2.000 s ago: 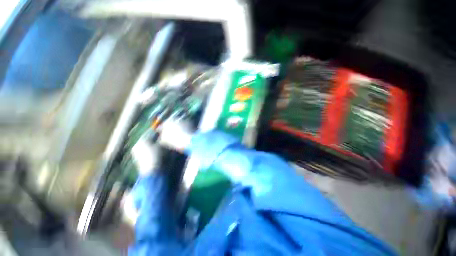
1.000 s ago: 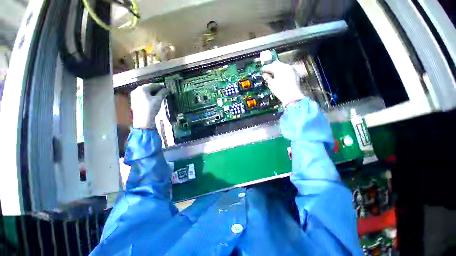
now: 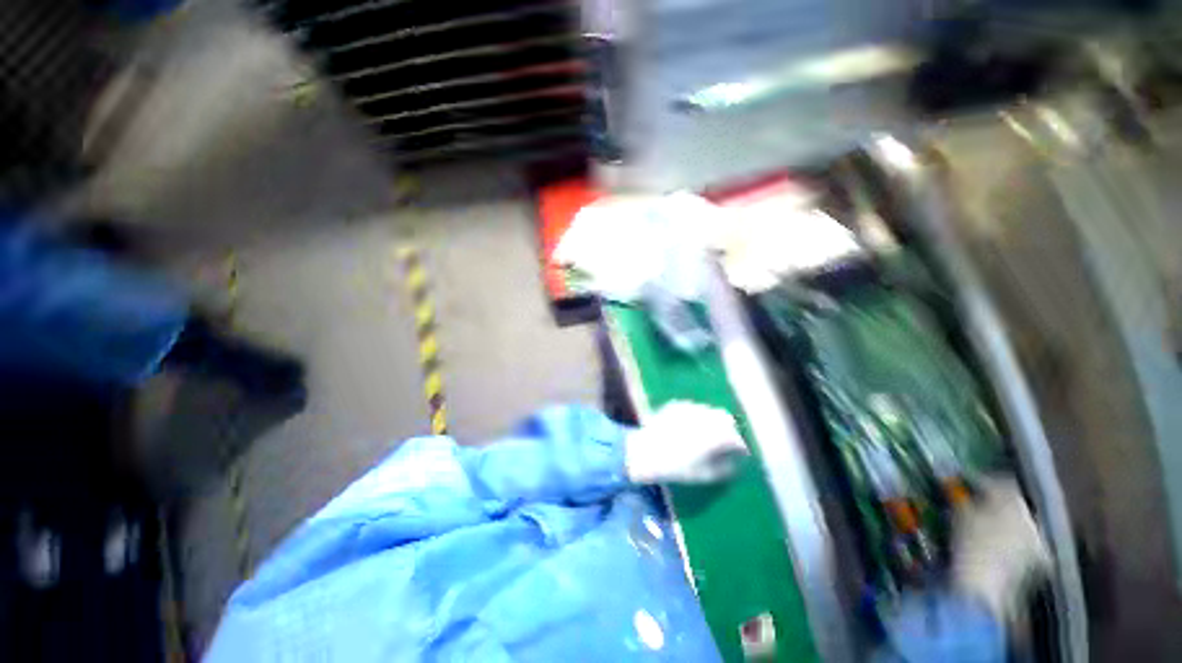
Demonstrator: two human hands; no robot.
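Observation:
The frame is blurred. A green circuit board [image 3: 894,356] with two orange blocks lies between the silver conveyor rails at the right. My right hand [image 3: 998,550], in a white glove, is over the board's near end beside the orange blocks; its fingers are too blurred to read. My left hand [image 3: 687,443], in a white glove, is over the green control panel [image 3: 739,557], away from the board. Its fingers look curled, but whether it holds anything cannot be told.
A crumpled white plastic bag [image 3: 648,246] lies at the panel's far end, by a red-orange and black tote [image 3: 565,240]. Black racks [image 3: 454,78] stand beyond. Yellow-black tape [image 3: 421,317] marks the floor. A person's blue sleeve [image 3: 78,304] shows at the left.
The view has swung left, bringing the floor, racks and bag into sight. My left hand has left the board's left end and is over the panel. My right hand remains near the board's orange-block end.

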